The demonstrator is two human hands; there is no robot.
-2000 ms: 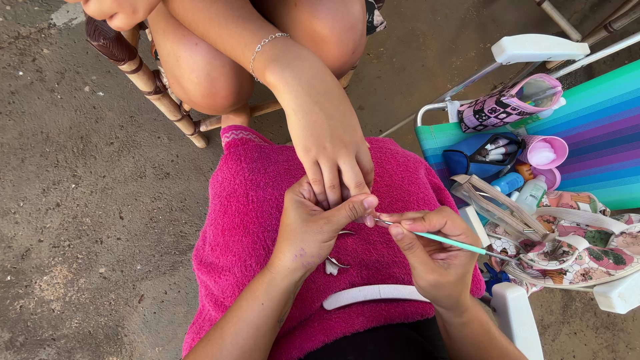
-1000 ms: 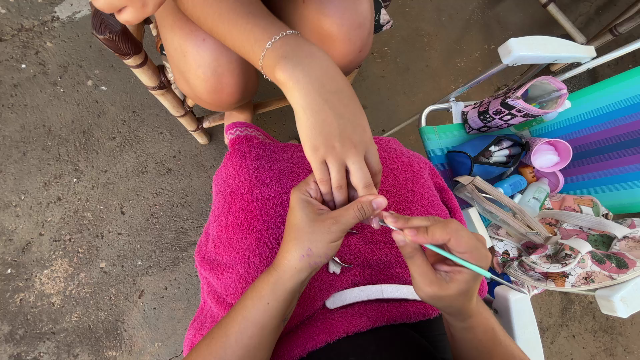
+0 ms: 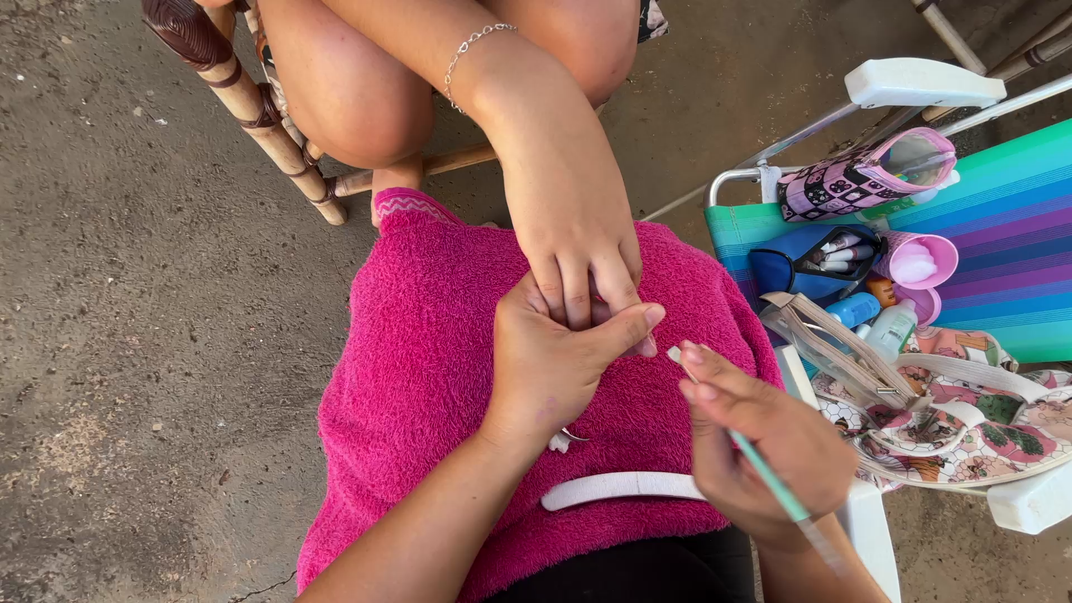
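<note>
My left hand (image 3: 557, 352) is closed around the fingertips of another person's hand (image 3: 569, 193), which wears a silver chain bracelet (image 3: 453, 69) at the wrist. Between the fingers of my right hand (image 3: 754, 427) is a slim tool with a mint-green handle (image 3: 766, 473); its small pale tip (image 3: 674, 354) sits just right of the held fingers, apart from them. Below both hands a pink towel (image 3: 427, 335) covers my lap. On it lie a curved white nail file (image 3: 620, 487) and, partly hidden by my left wrist, a small metal tool with a white scrap (image 3: 563, 440).
At right, a striped folding chair (image 3: 1005, 276) holds a patterned pouch (image 3: 825, 188), a blue case (image 3: 775, 264), a pink cup with white cotton (image 3: 942, 260), bottles (image 3: 892, 327) and a floral bag (image 3: 971, 435). The other person sits on a bamboo chair (image 3: 293, 159) ahead.
My right hand has moved away from the held fingertips, toward the right and down. The tool's tip, which was at the fingers, is now apart from them. My left hand keeps its hold.
</note>
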